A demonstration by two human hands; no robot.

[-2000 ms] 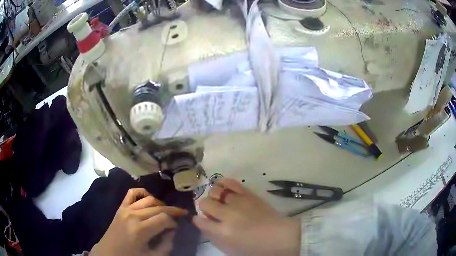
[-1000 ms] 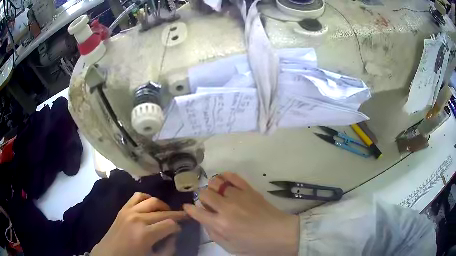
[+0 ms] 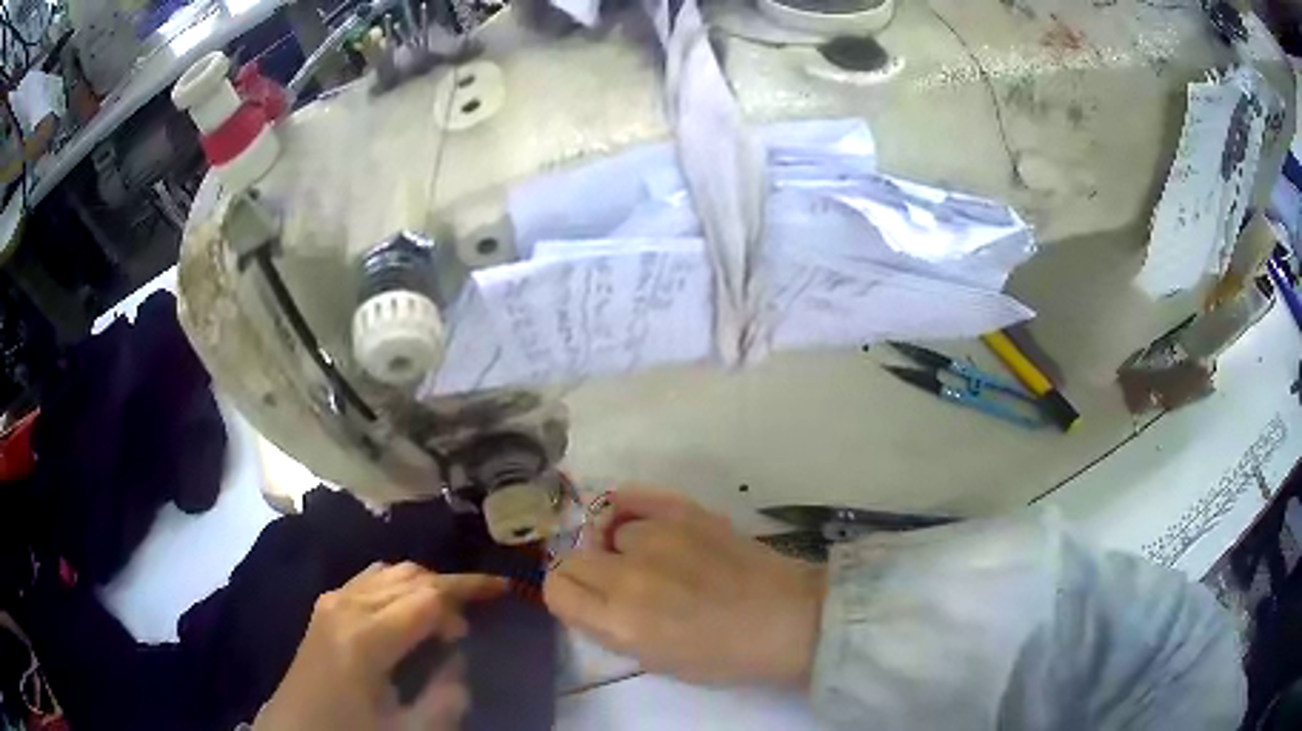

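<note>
A dark cloth panel (image 3: 271, 593) lies on the white table and runs under the front of the cream sewing machine head (image 3: 800, 429). My left hand (image 3: 374, 643) rests on the cloth, index finger stretched towards the needle area; its lower fingers are blurred. My right hand (image 3: 685, 588) is at the cloth's right edge beside the needle area, fingers bent, a red band on one finger. Its fingertips are close to my left index fingertip. Whether either hand pinches the cloth cannot be told. The needle and presser foot are hidden behind the machine's front end.
Black snips (image 3: 843, 523) lie on the machine bed, partly under my right sleeve. Blue-handled snips (image 3: 971, 389) and a yellow pen (image 3: 1031, 374) lie further back. Paper notes (image 3: 614, 307) are tied to the machine arm. A dark cloth pile (image 3: 129, 414) is at the left.
The view has shifted slightly. My right hand and sleeve have moved, and the sleeve now partly covers the black snips. My left index finger points straighter at the needle area; more white table shows below.
</note>
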